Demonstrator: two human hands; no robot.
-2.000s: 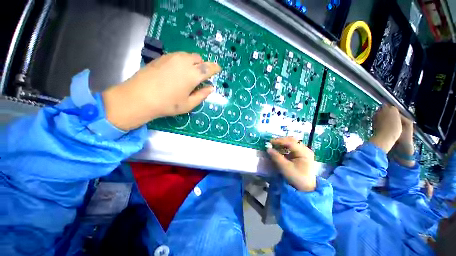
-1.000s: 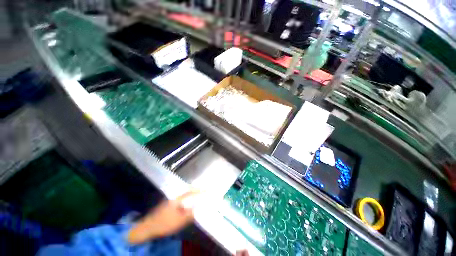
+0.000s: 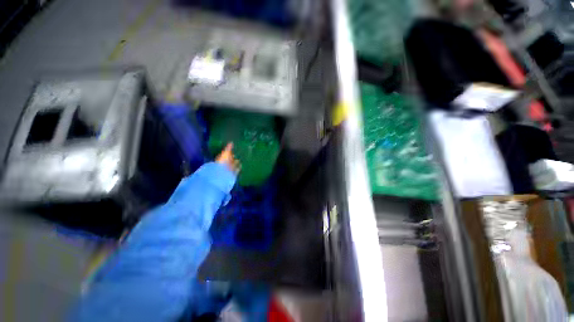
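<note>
My left hand (image 3: 228, 158), small and blurred, reaches out at the end of a blue sleeve. It is over the left part of a green circuit board (image 3: 257, 148), which sticks out of a grey-white magazine rack (image 3: 245, 94) on the floor side. Whether the fingers grip the board or only touch it is too blurred to tell. My right hand is out of the picture.
A second grey-white rack (image 3: 69, 170) stands at the left. The conveyor's bright rail (image 3: 360, 188) runs down the right, with another green board (image 3: 396, 148) on the line. Beyond are a white sheet (image 3: 472, 154) and a cardboard box (image 3: 475, 242).
The view has swung left, from the boards on the line to the racks on the floor. My left hand has moved from the conveyor rail out to the rack's green board.
</note>
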